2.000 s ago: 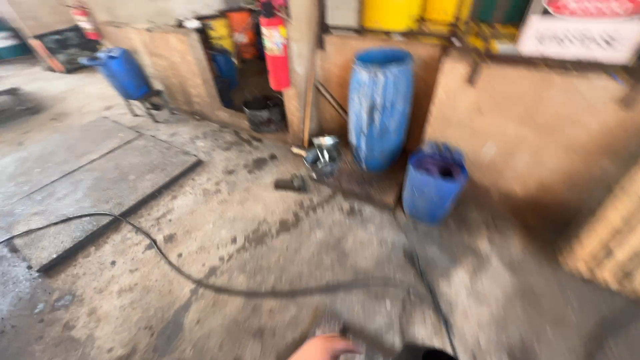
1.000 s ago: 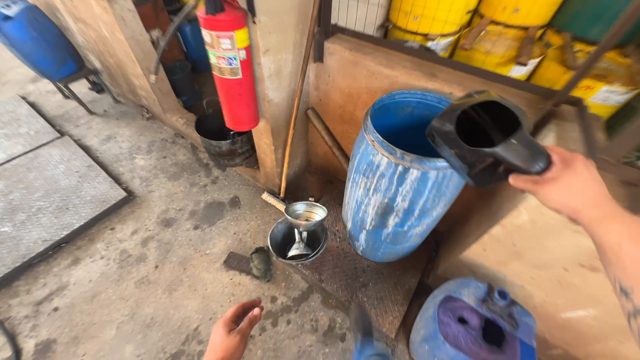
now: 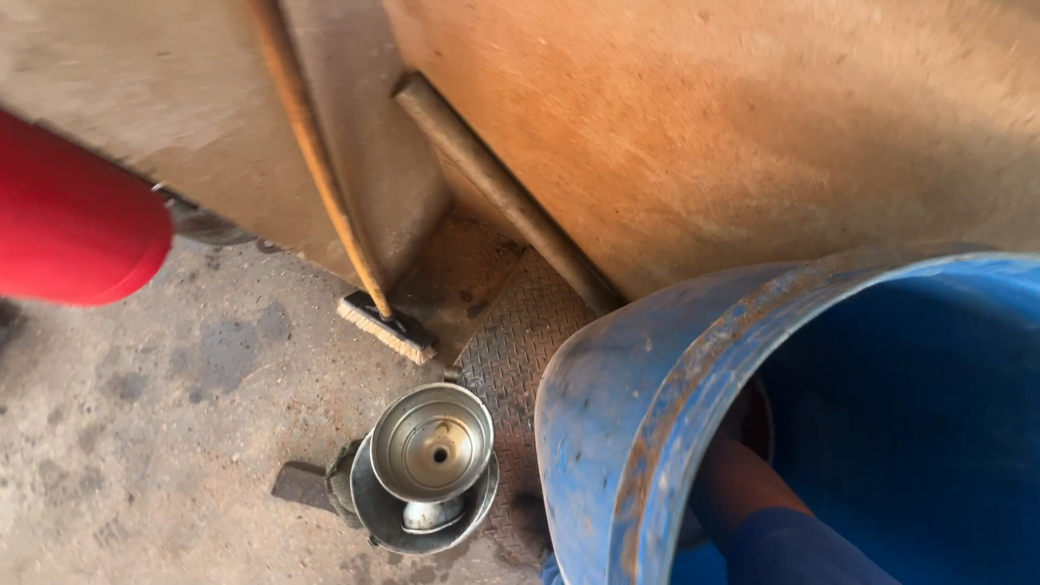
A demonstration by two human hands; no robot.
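Observation:
A bare forearm in a dark blue sleeve, which looks like my right, reaches down inside the open blue plastic barrel (image 3: 634, 366). My right hand (image 3: 727, 467) is in shadow there, largely hidden by the rim; what it holds cannot be made out. A dark rounded edge shows faintly beside it. My left hand is out of view. Left of the barrel, a metal funnel (image 3: 432, 443) with a central hole rests over a metal bucket (image 3: 376, 504), which has another shiny metal piece inside. The black jug is not identifiable now.
A broom (image 3: 386, 325) stands bristles down near the wall corner. A thick pole (image 3: 504, 191) leans beside it, over a diamond-pattern metal plate (image 3: 520, 357). A red fire extinguisher (image 3: 73, 219) hangs at left. A dark flat piece (image 3: 302, 485) lies by the bucket.
The view has moved close over the barrel. One second ago my right hand held a black jug at the barrel's rim and my left hand was in view; now an arm is inside the barrel.

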